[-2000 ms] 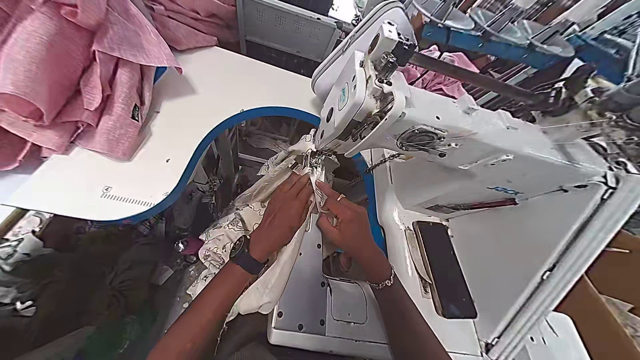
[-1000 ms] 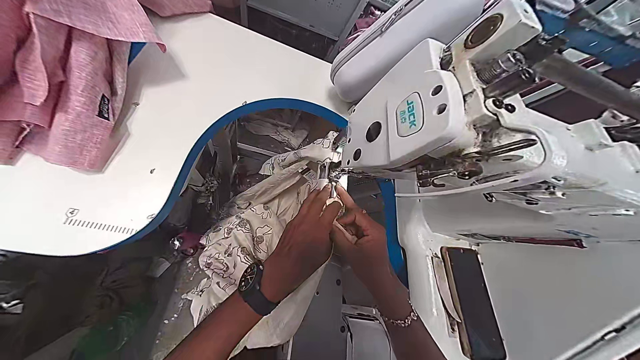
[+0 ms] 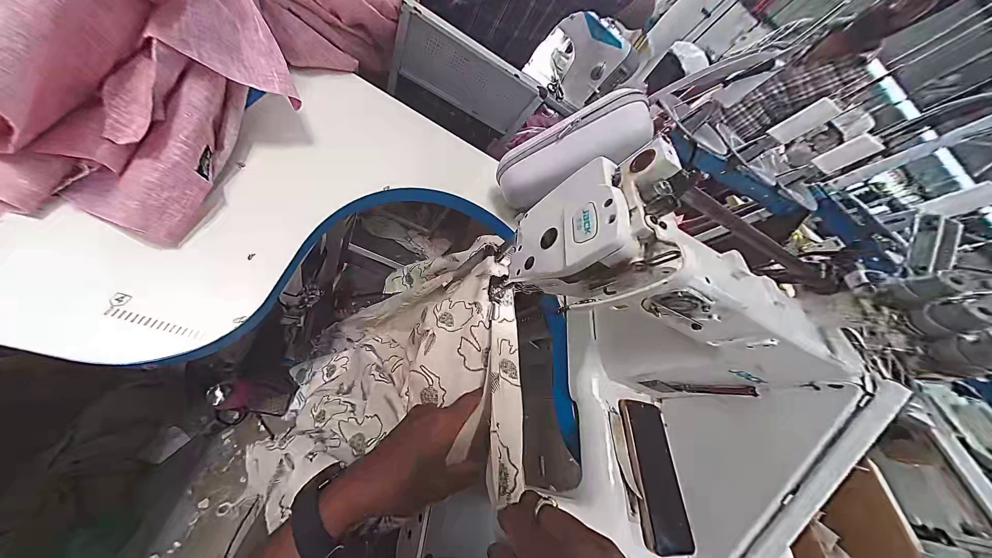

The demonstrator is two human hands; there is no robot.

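Cream fabric with a flower print [image 3: 446,333] runs from under the head of a white Jack sewing machine [image 3: 577,232] down towards me. My left hand [image 3: 422,453], with a dark watch on its wrist, grips the fabric left of a narrow folded strip [image 3: 508,387]. At the strip's lower end, near the bottom edge of the view, my right hand [image 3: 550,527] pinches it; a ring is on one finger. The strip stretches straight between the needle area and my right hand. Some of my left fingertips are hidden behind the cloth.
Pink garments [image 3: 155,116] lie heaped on the white table [image 3: 349,147], whose curved blue edge borders an opening. A phone [image 3: 659,477] lies on the machine's base. Behind the machine head stands a pale zippered case [image 3: 577,143]. Another person's checked sleeve [image 3: 763,105] shows at upper right.
Both hands have moved back from the needle area towards me. A longer length of the printed strip now shows between the machine head and my right hand. The view has shifted.
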